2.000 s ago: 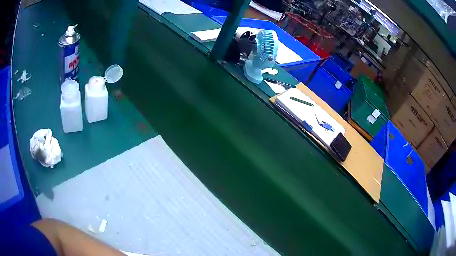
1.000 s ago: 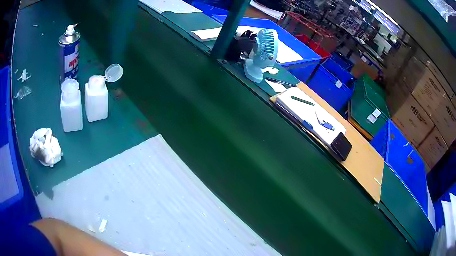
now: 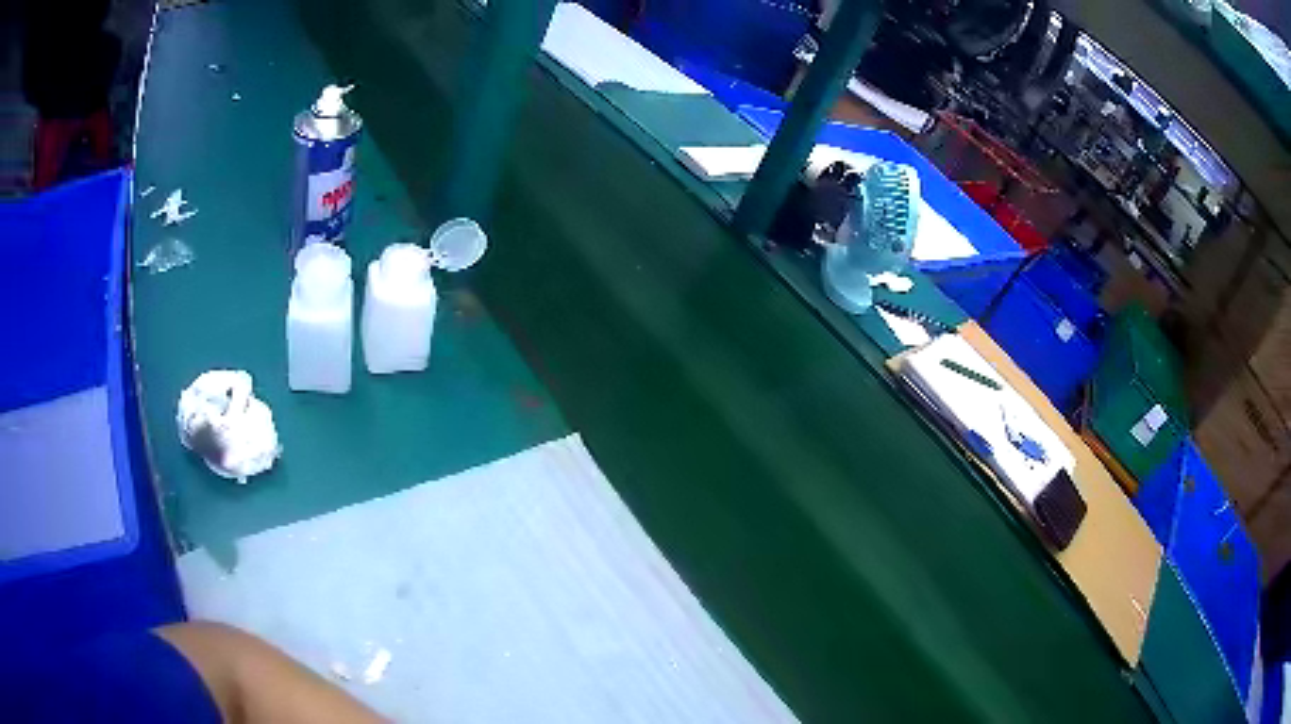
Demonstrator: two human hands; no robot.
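Observation:
A large white sheet (image 3: 496, 580) lies flat on the near end of the green bench. Small white scraps (image 3: 375, 665) lie on it near the bottom edge of the picture. My left forearm shows at the bottom left, over the sheet's near edge, with a blue sleeve. Both hands are out of the picture, cut off by its lower edge. A crumpled white wad (image 3: 230, 426) lies on the bench beyond the sheet's left corner.
Two white bottles (image 3: 322, 323) stand side by side, one lid open, before a spray can (image 3: 326, 173). A blue tote (image 3: 121, 424) is left of the bench. Across the green strip are a pale teal fan (image 3: 871, 238), a notebook (image 3: 984, 403) and a dark case (image 3: 1059, 509).
The camera view has turned left, so the bench things appear farther right and slightly lower, and more of the blue tote shows. The wad, bottles and can keep their places on the bench.

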